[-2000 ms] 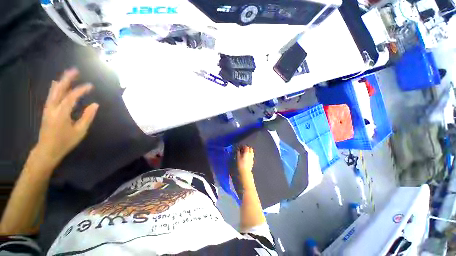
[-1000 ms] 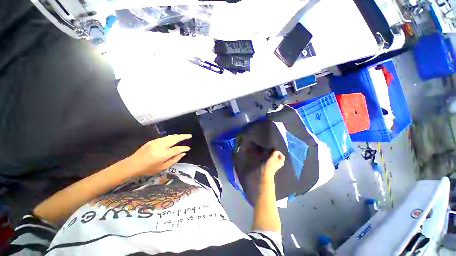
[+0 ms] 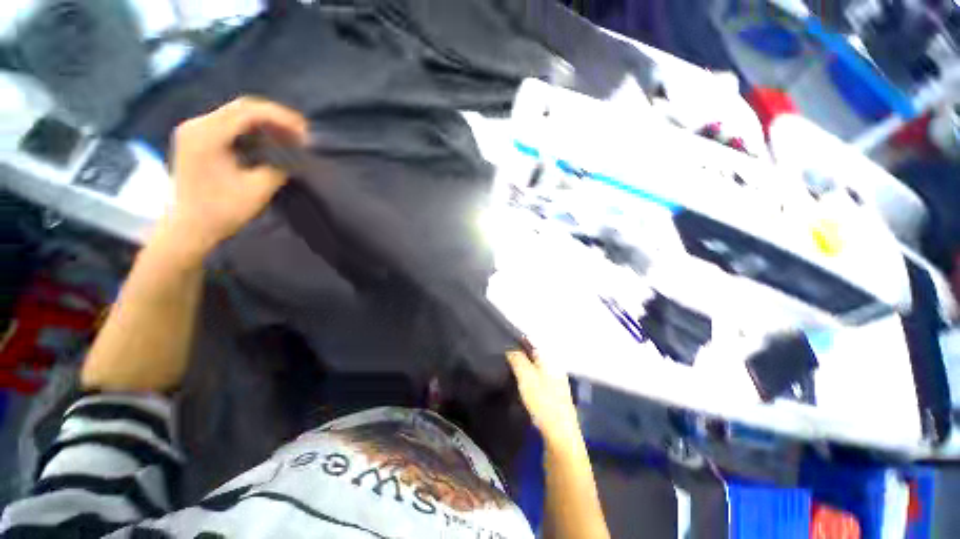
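A large dark cloth [image 3: 368, 226] spreads over the left part of the table and hangs over its front edge. My left hand [image 3: 234, 168] is closed on the cloth at the left and lifts an edge of it. My right hand [image 3: 539, 381] pinches the cloth's other end near the table's front edge. A stretched strip of cloth runs between both hands. The sewing machine [image 3: 632, 190] stands to the right of the cloth, with a bright lamp spot at its left end. Detail is blurred.
Thread snips [image 3: 623, 318] and a stack of small black pieces [image 3: 675, 327] lie on the white table [image 3: 590, 353]. A flat black phone-like rectangle [image 3: 782, 366] lies farther right. Blue crates [image 3: 768, 511] stand below. More black items [image 3: 105, 165] lie at the far left.
The view has turned left. My right hand has left the dark pieces on the crate and now holds cloth at the table edge. My left hand has risen and closed on the cloth.
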